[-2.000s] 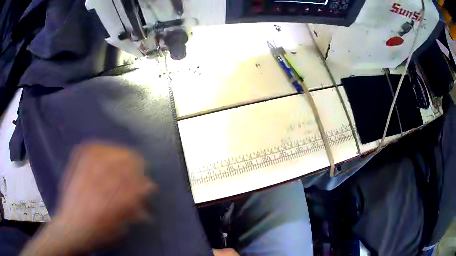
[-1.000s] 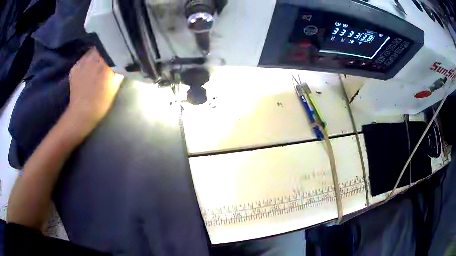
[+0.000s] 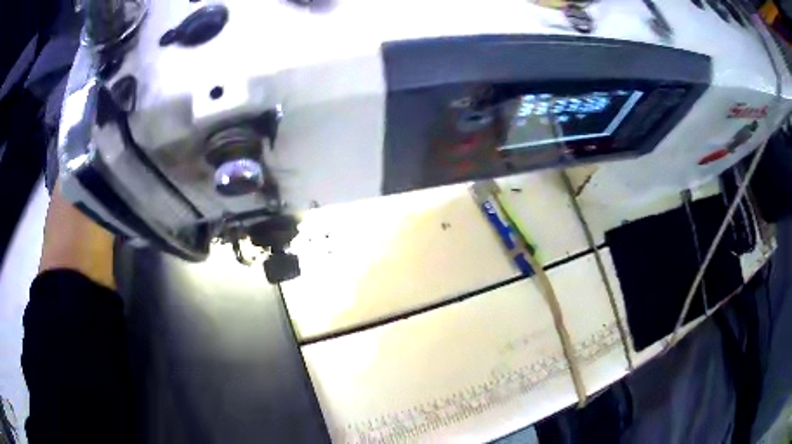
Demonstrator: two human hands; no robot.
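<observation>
The dark navy-grey cloth (image 3: pixel 204 364) lies under the left end of the white sewing machine head (image 3: pixel 334 130), its right edge running down from the needle area. The presser foot and needle area is lit and partly hidden by the head and a small black knob (image 3: pixel 282 266). My left forearm, bare below a dark sleeve, reaches up along the left side and passes behind the head. My left hand is hidden there, and its hold cannot be seen. My right hand is out of the picture.
The control panel (image 3: pixel 564 113) glows on the head. A blue and green tool (image 3: pixel 508 234) lies on the machine bed (image 3: pixel 391 260). A beige cord (image 3: pixel 560 334) hangs over the front edge. A black square patch (image 3: pixel 664 273) lies at the right.
The view has shifted, with the machine head larger and lower. My left hand went from over the cloth to beside the head, then out of sight behind it.
</observation>
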